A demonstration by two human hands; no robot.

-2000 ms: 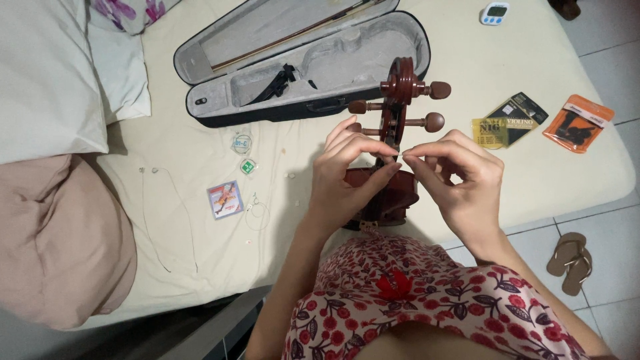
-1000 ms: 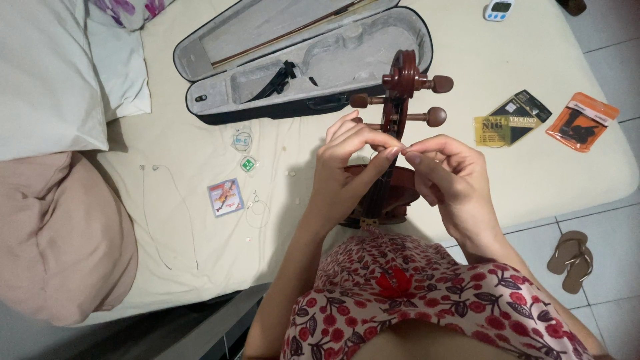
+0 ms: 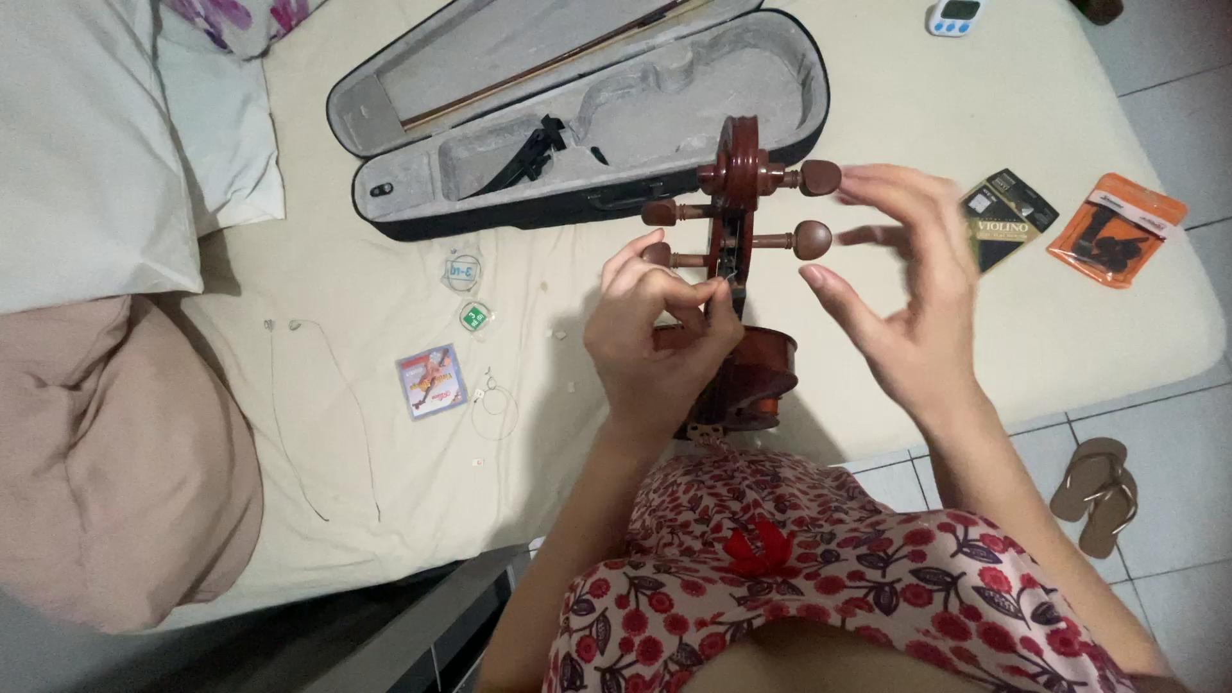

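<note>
A reddish-brown violin stands upright against my lap, its scroll uppermost. The thumb and forefinger of my left hand pinch a thin violin string close to the pegbox. Four fingers' width to the right, my right hand is spread, slightly blurred, around the right side of a tuning peg; whether its fingertips touch the upper peg I cannot tell. Two more pegs point left, the lower one partly behind my left fingers. The violin's lower body is largely hidden by my left arm and the dress.
An open violin case with a bow and black shoulder rest lies behind. Loose strings, coiled strings and a square packet are on the left. A violin packet, an orange pouch and a timer lie right.
My right hand has come away from the left hand and string, moving right and opening beside the pegs. My left hand stays pinched by the pegbox.
</note>
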